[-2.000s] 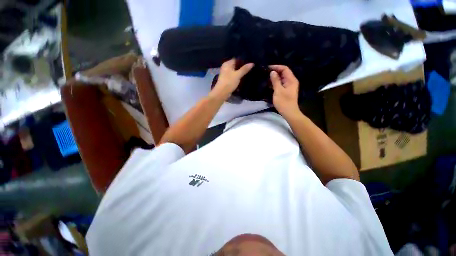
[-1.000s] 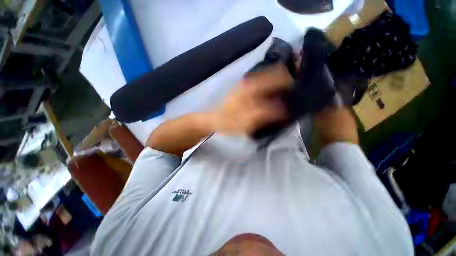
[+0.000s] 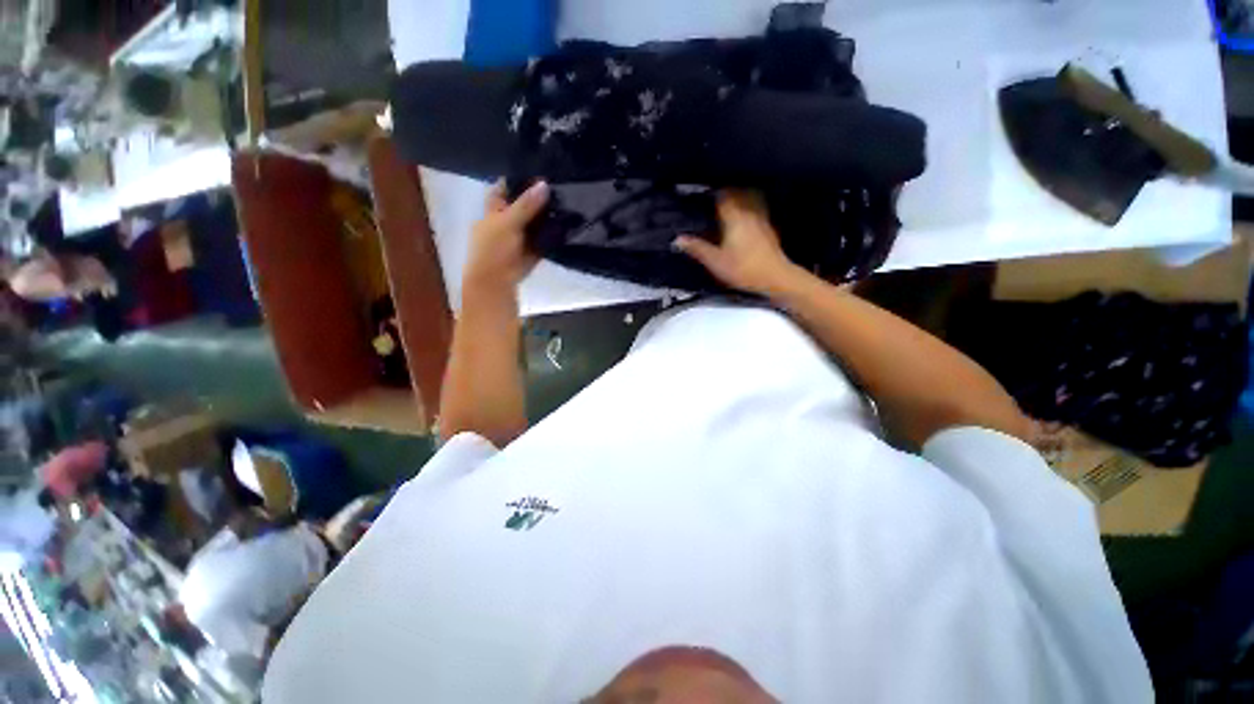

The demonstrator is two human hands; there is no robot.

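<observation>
A dark printed garment piece lies over the middle of the dark padded sleeve board and hangs down its near side. Both rounded board ends show. My left hand is at the cloth's left near edge, thumb on top, fingers partly hidden. My right hand is on the near fold right of the middle, fingertips hidden by the cloth and thumb pointing left. The cloth is wrinkled between the hands. The steam iron rests on the white table at the right.
An open red-brown carton stands left of the table. Printed dark cloth lies on flattened cardboard below the right table edge. A blue board shows behind the sleeve board. A person in white is at the lower left.
The sleeve board was covered, then bare with dark cloth bunched in my blurred hands beside it. Now printed cloth lies over the board and my hands are apart at its near edge. The view has turned.
</observation>
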